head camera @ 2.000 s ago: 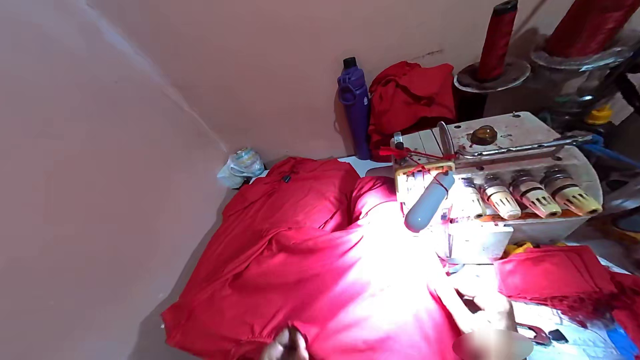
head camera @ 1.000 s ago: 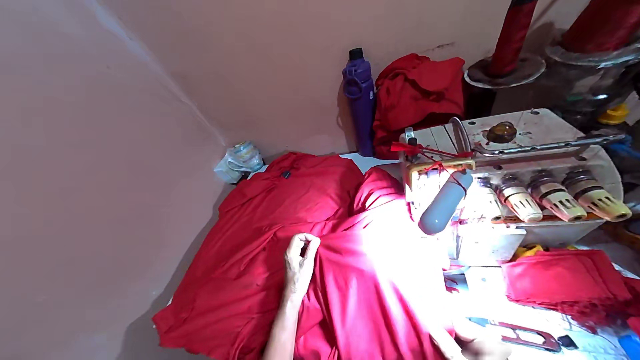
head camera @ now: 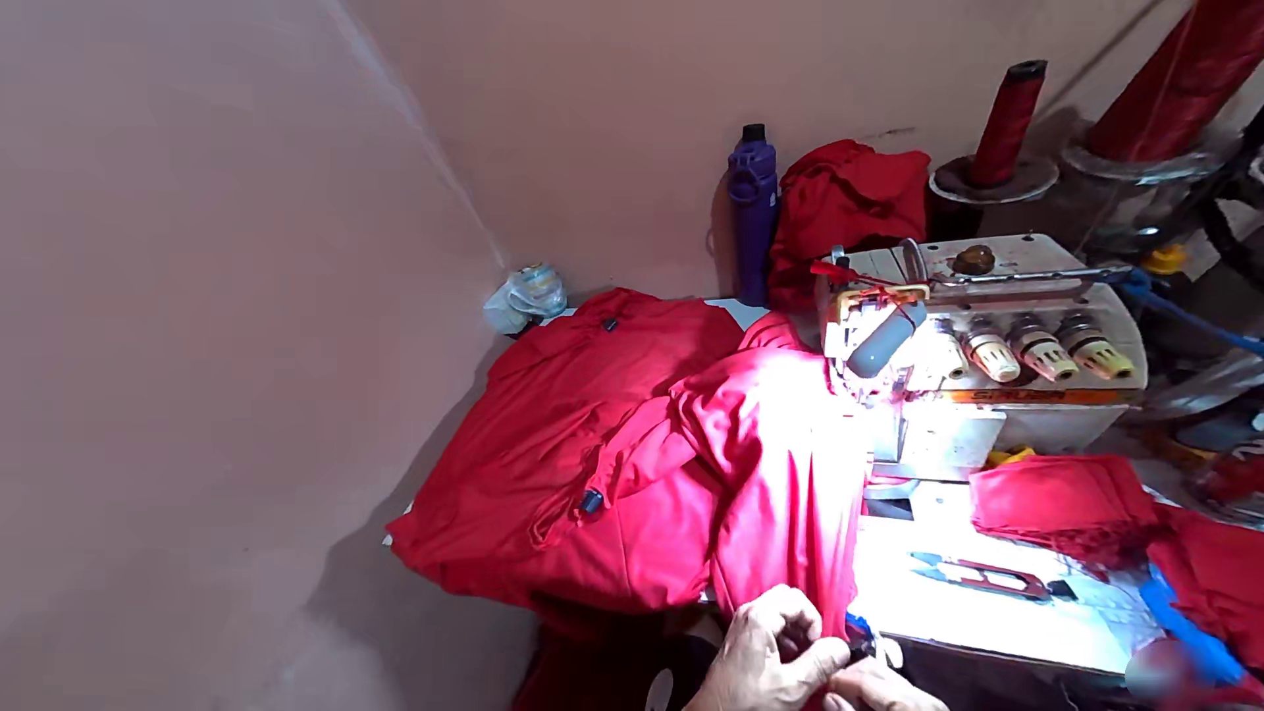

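Red fabric [head camera: 632,395] lies over the left side of the table and runs up to an overlock sewing machine [head camera: 997,346]. Small dark fittings, one of them a dark cord stopper [head camera: 591,502], sit on the cloth. At the table's front edge my left hand [head camera: 775,657] pinches the near end of the red fabric. Close beside it, my right hand [head camera: 874,681] has its fingers on the same end, by a small dark and blue piece [head camera: 859,637]. The lower parts of both hands are cut off by the frame.
Thread snips [head camera: 987,576] lie on the white table right of the fabric, near folded red pieces [head camera: 1066,499] and a blue cloth [head camera: 1190,627]. A purple bottle [head camera: 753,217], a red bundle [head camera: 854,202] and a red thread cone [head camera: 1009,123] stand behind. A wall rises at left.
My left hand has left the middle of the red fabric and come to the table's front edge, beside my right hand. The near part of the fabric is gathered differently, and a dark cord stopper shows on it.
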